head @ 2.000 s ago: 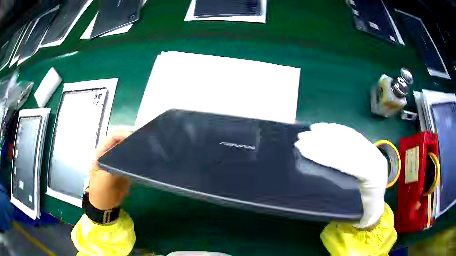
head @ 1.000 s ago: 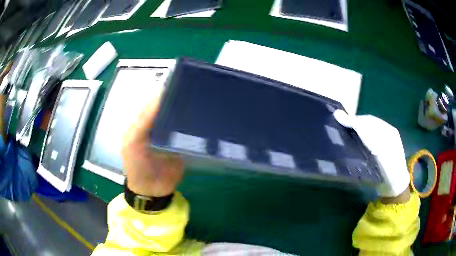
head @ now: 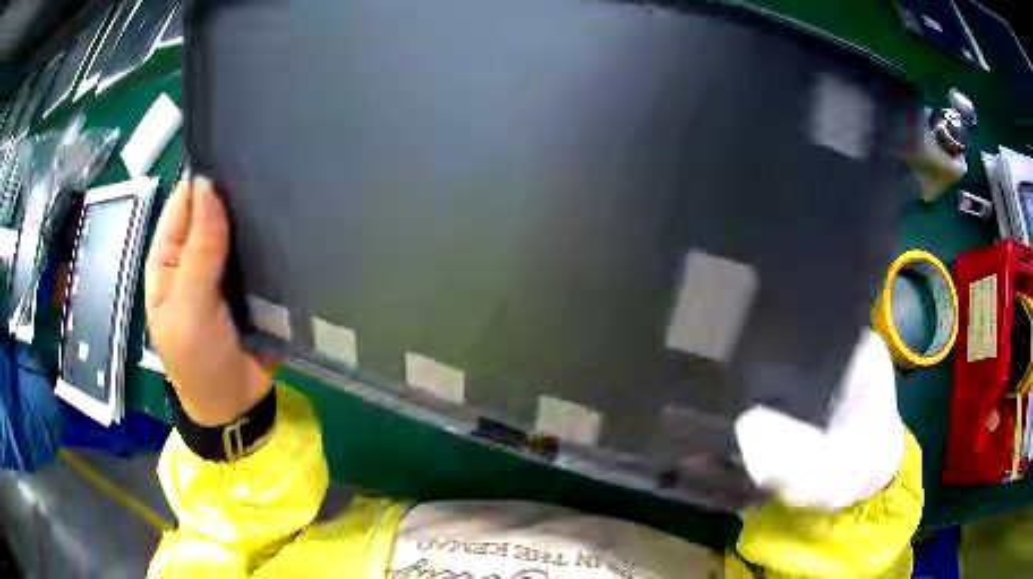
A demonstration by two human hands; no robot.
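A tablet back cover [head: 487, 192] is held up close to the camera, its dark inner side facing me. It has small white pads along the lower edge and larger ones at the right. Its top edge is cut off by the picture. My bare left hand [head: 204, 305] grips its left edge. My gloved right hand [head: 833, 435] grips its lower right corner. The cover hides most of the bench behind it, and the white sheet is not visible.
A yellow tape roll [head: 915, 309], a red box [head: 983, 362] and a small bottle [head: 942, 147] stand at the right. At the left are a housing on a white sheet [head: 100, 288], a white block [head: 151, 134] and clear plastic bags [head: 51, 204]. More covers lie along the far side.
The cover has turned from its logo side to its inner side and come up closer to the camera. Both hands still hold it. The view has shifted too.
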